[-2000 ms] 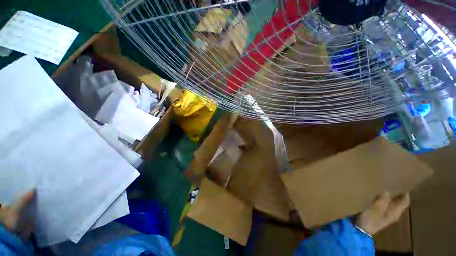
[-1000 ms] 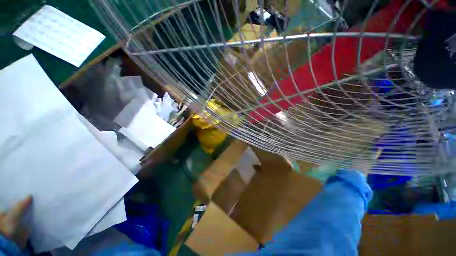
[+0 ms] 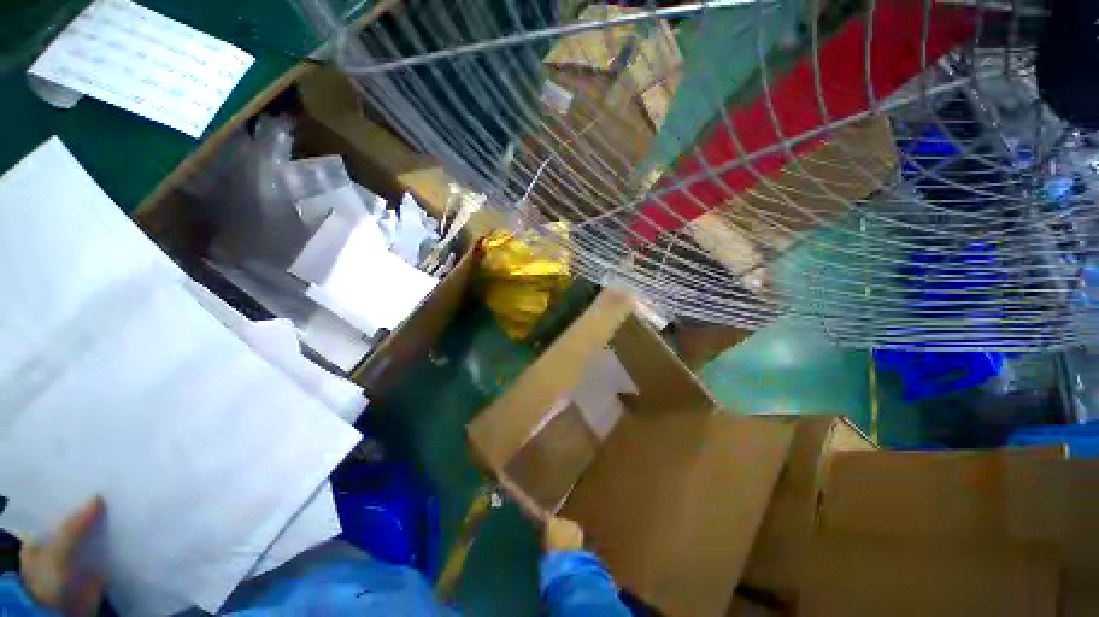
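Several large blank white sheets (image 3: 157, 374) fill the left side. My left hand (image 3: 70, 560) holds them at their lower edge, thumb on top and fingers underneath. My right hand (image 3: 564, 536) is at the near left edge of an open brown carton (image 3: 675, 494), small and partly hidden by the sleeve. Its fingers close on the cardboard edge. The carton is tilted, with its flaps out and a pale paper piece (image 3: 603, 392) on the inside.
A wire-cage fan (image 3: 747, 181) spans the upper right. A waste carton (image 3: 422, 325) of crumpled paper stands beyond the sheets, with a yellow bag (image 3: 524, 283) beside it. A printed sheet (image 3: 145, 66) lies upper left. Blue plastic (image 3: 383, 518) is below. More cartons (image 3: 940, 530) stand right.
My right hand has moved from the right, beyond the carton, to its near left edge. The carton sits more open and further into view. My left hand still holds the sheets.
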